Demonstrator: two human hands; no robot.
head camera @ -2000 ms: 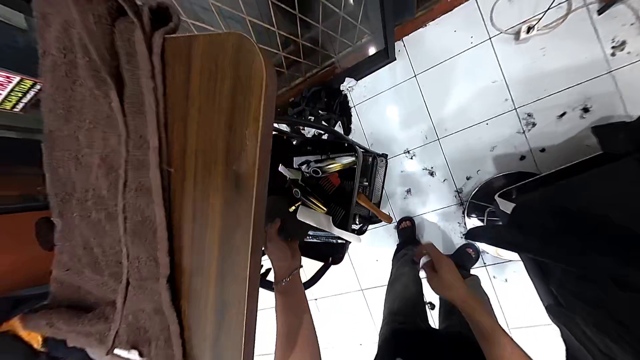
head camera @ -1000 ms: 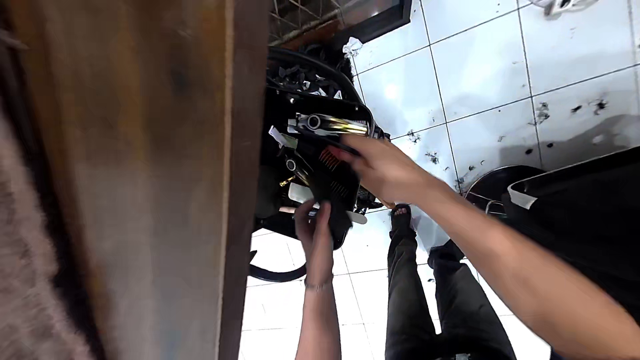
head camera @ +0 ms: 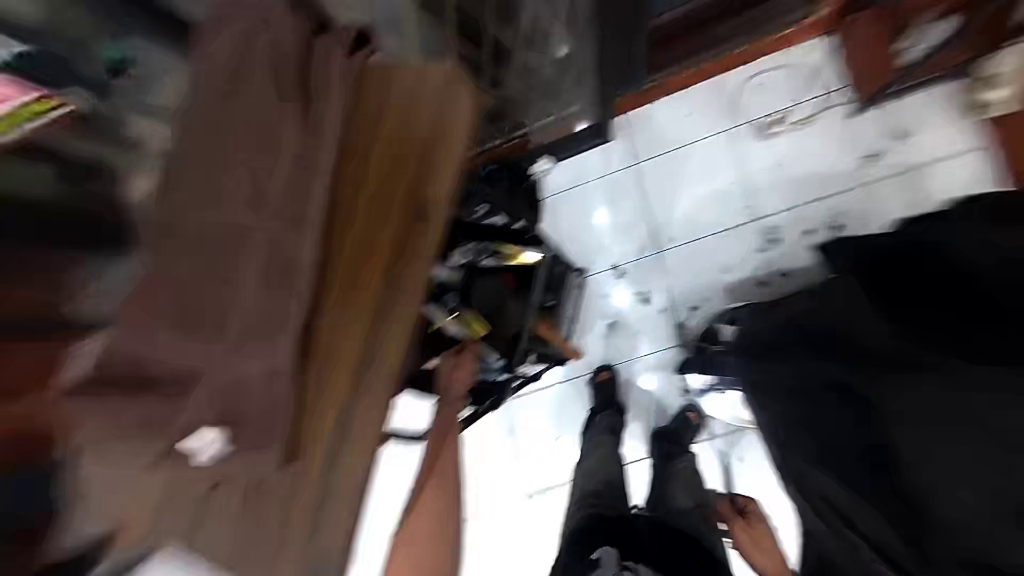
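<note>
The view is badly blurred. My left hand (head camera: 459,370) is at the near-left part of a black tool trolley (head camera: 572,300), its fingertips by a yellow item (head camera: 475,324); whether it grips anything is unclear. Shiny, yellowish tools (head camera: 520,255) lie farther back in the trolley. A brown handle (head camera: 558,339), apparently wooden, sticks out over its right edge. Low on the right, away from the trolley, my right hand (head camera: 750,528) has bent fingers. A thin greyish thing (head camera: 726,470) shows just above them, too smeared to name or to tell if it is held.
A wooden counter (head camera: 384,240) with a brown towel (head camera: 232,224) over it stands left of the trolley. Black fabric (head camera: 880,360) covers something at the right. Dark tufts, seemingly hair, lie on the white tiled floor (head camera: 688,216). A cable (head camera: 780,120) lies farther back.
My right hand has moved out of the trolley, back toward the lower right. My left hand remains at the trolley. The view has swung, showing the towel and more floor again.
</note>
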